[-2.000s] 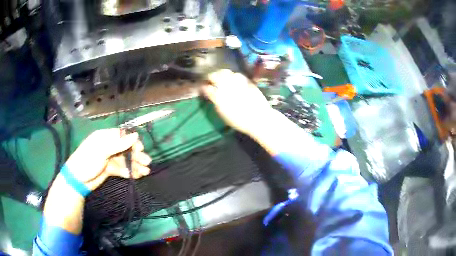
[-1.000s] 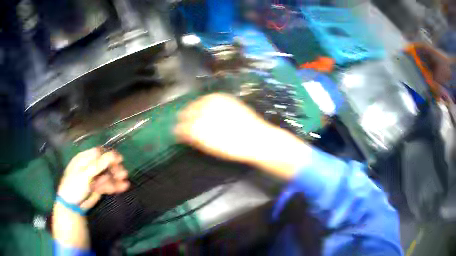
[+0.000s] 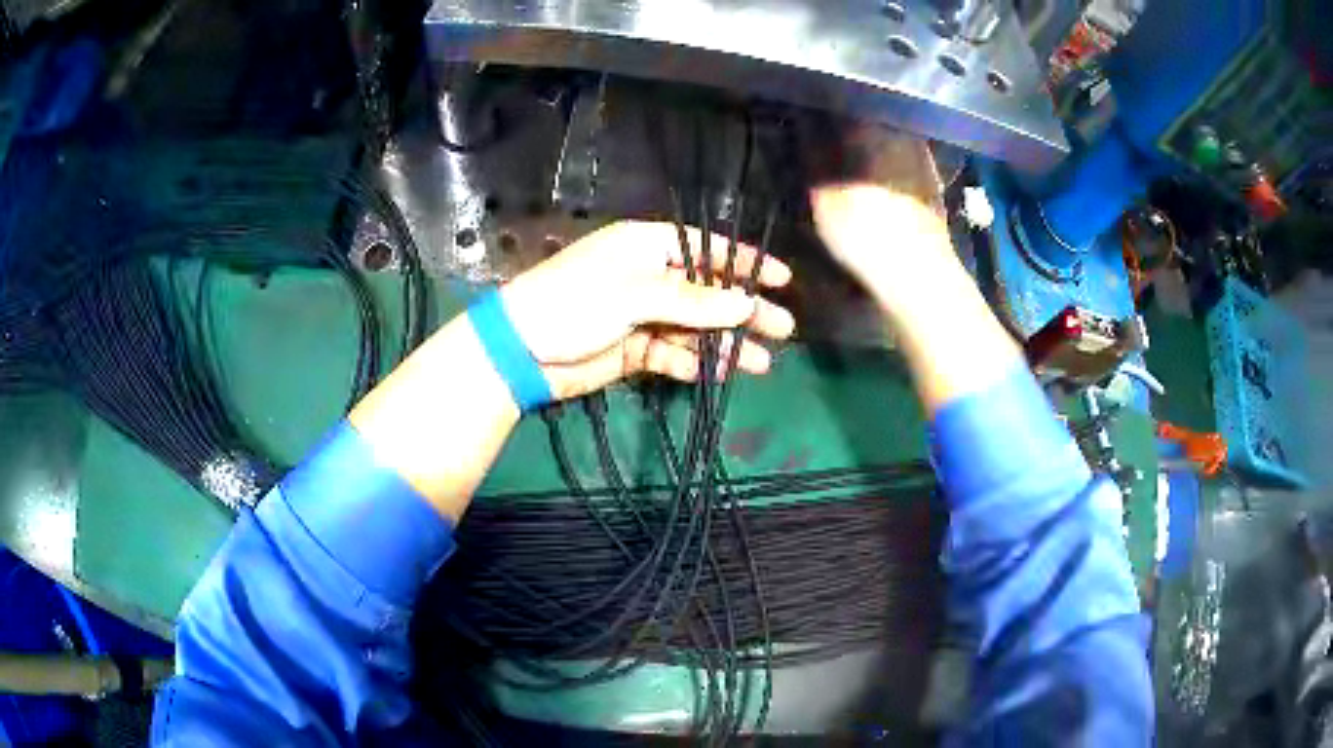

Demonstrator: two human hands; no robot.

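Observation:
My left hand (image 3: 658, 307) is at the middle, in front of the press bed, with several thin black cables (image 3: 705, 424) running between its fingers. The cables run up under the upper platen (image 3: 760, 44) and down over a flat bundle of black cables (image 3: 833, 563) on the green mat (image 3: 804, 424). My right hand (image 3: 874, 227) reaches toward the right part of the lower die plate (image 3: 512, 190), under the platen's edge. Its fingertips are blurred and in shadow, so I cannot tell if it holds anything.
Another black cable bundle with a silvery tie (image 3: 234, 475) lies at the left. At the right are a small red-and-metal device on a blue base (image 3: 1079, 344), an orange-handled tool (image 3: 1191, 447) and a blue basket (image 3: 1254, 387). A pale pole (image 3: 59, 674) shows at the lower left.
The view has shifted, with the press now nearer the top centre. The left hand now has spread cables between its fingers, and the right hand has moved from above the mat to the press bed.

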